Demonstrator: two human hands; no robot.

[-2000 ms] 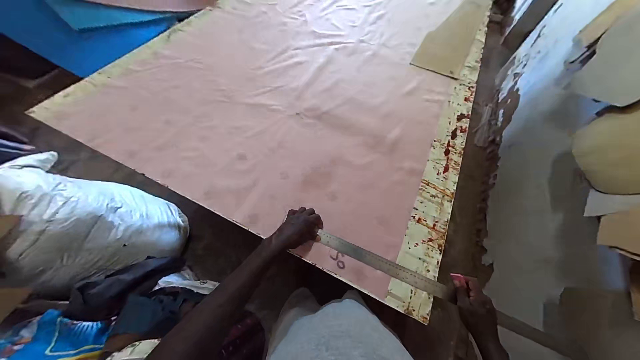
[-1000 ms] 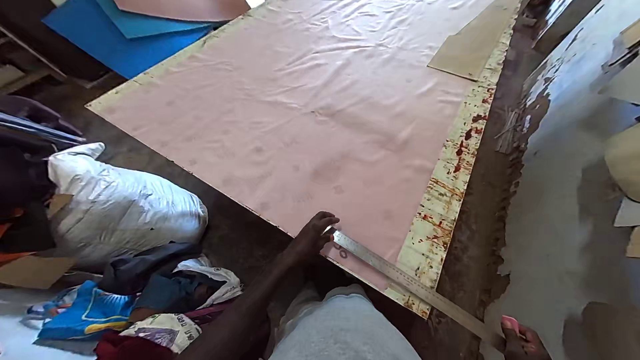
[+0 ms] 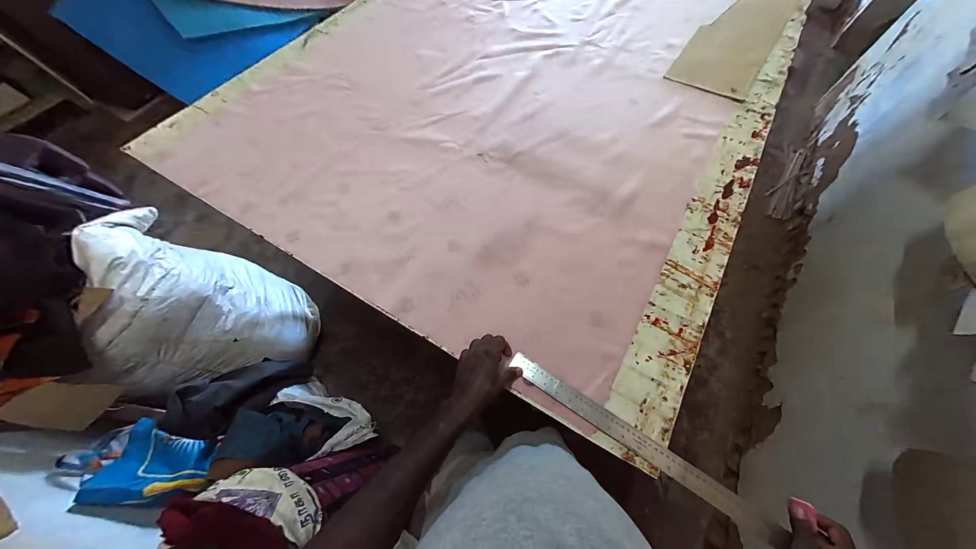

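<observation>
A pink leather-like sheet (image 3: 488, 191) with creases lies over a pale, stained work table (image 3: 675, 305). Along the near edge runs a long steel ruler (image 3: 610, 423), its far end reaching past the table's right corner. My left hand (image 3: 486, 362) rests on the near edge, fingers bent at the ruler's left end. Off the corner at lower right, my right hand (image 3: 816, 530) is closed around a small pink piece (image 3: 802, 509) beside the ruler's other end; blur and the frame edge partly hide it.
A tan card piece (image 3: 732, 53) lies at the table's upper right. Blue sheets (image 3: 221, 57) are at upper left. A stuffed white sack (image 3: 198, 305) stands left, with heaped cloths and bags (image 3: 267, 457) below it. A peeling wall (image 3: 862, 305) borders the right side.
My right hand has moved outward to the right, away from the table corner. My left hand stays at the near edge by the ruler's end.
</observation>
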